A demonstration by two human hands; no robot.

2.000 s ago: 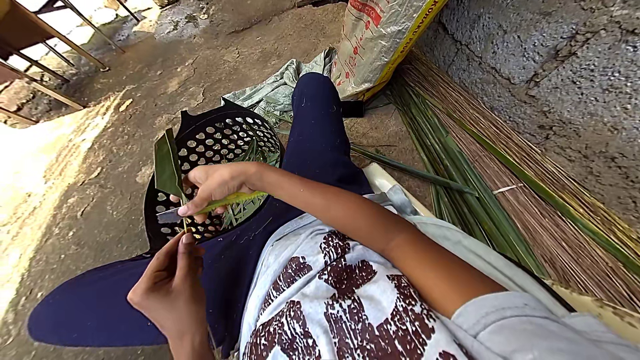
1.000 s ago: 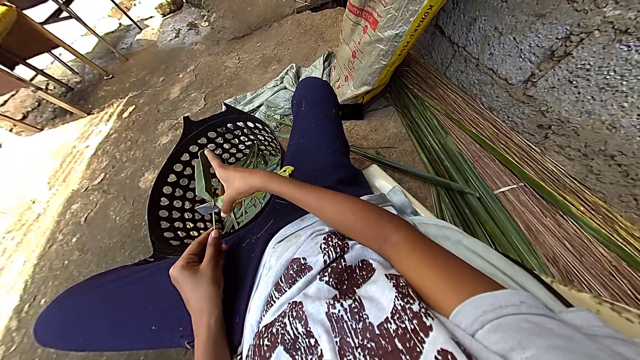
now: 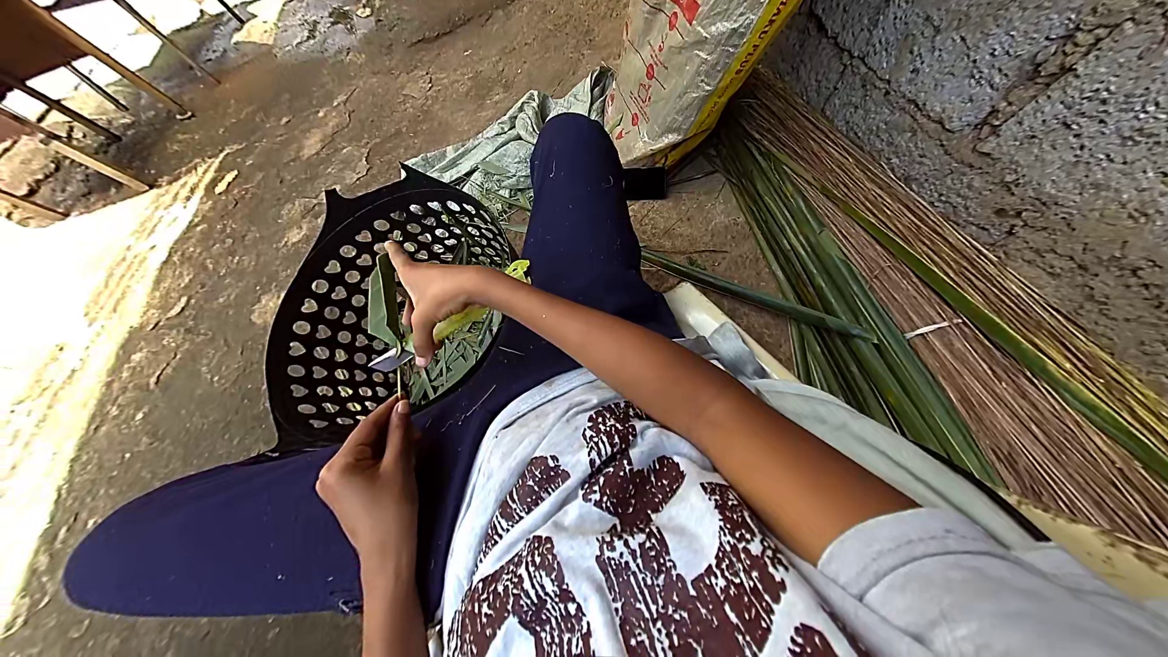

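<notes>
My left hand (image 3: 374, 456) pinches the thin stem end of a green palm leaflet (image 3: 382, 301) between thumb and fingers, low beside the basket. Above it, my right hand (image 3: 433, 292) grips a knife with a yellow-green handle (image 3: 464, 321), its index finger stretched along the leaf. The short metal blade (image 3: 391, 359) lies against the leaflet near the stem. Both hands are over the near side of a black plastic basket (image 3: 315, 274) with heart-shaped and round holes. Green leaf strips (image 3: 456, 365) lie inside the basket, partly hidden by my right hand.
Long green palm leaves (image 3: 821, 301) and a bundle of thin brown stalks (image 3: 922, 338) lie along the rough wall (image 3: 1077, 137) at the right. A printed sack (image 3: 675, 73) stands ahead, beside a crumpled pale green cloth (image 3: 529, 137). Chair legs (image 3: 119, 68) are at the upper left.
Since the earliest frame, the leaflet over the basket has turned and looks narrower. My right index finger now reaches farther up along it. My left hand still pinches the stem.
</notes>
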